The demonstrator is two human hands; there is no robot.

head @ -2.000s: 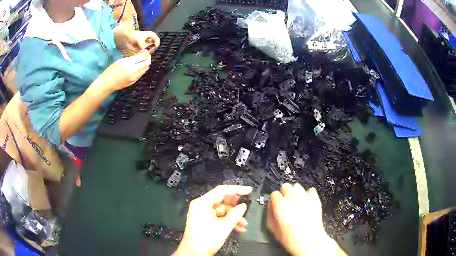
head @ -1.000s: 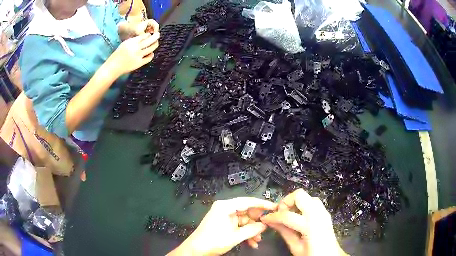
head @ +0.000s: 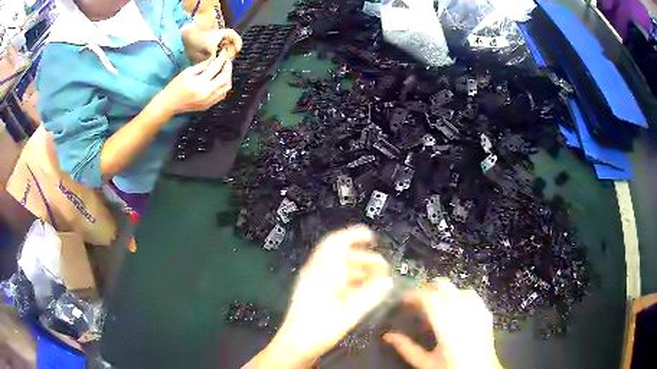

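Observation:
My left hand (head: 335, 285) is blurred over the near edge of the pile, its fingers curled; I cannot tell if it holds anything. My right hand (head: 450, 321) is beside it on the right, thumb and fingers apart, partly blurred. A dark blur lies between the two hands; I cannot make out a part there. Black perforated plates (head: 375, 204) and narrow black parts lie heaped beyond my hands. Tiny bright fittings (head: 405, 269) lie at the pile's near edge. A small group of dark parts (head: 248, 314) lies left of my left hand.
A person in a teal top (head: 108, 94) works at the left beside a black parts tray (head: 209, 162). Clear plastic bags (head: 418, 32) lie at the pile's far side. Blue sheets (head: 601, 79) are stacked at the right. A wooden-edged box (head: 641, 310) stands at the lower right.
My hands came together a second ago and now have parted slightly. My left hand has moved up towards the pile. The scene has shifted slightly right and up in view.

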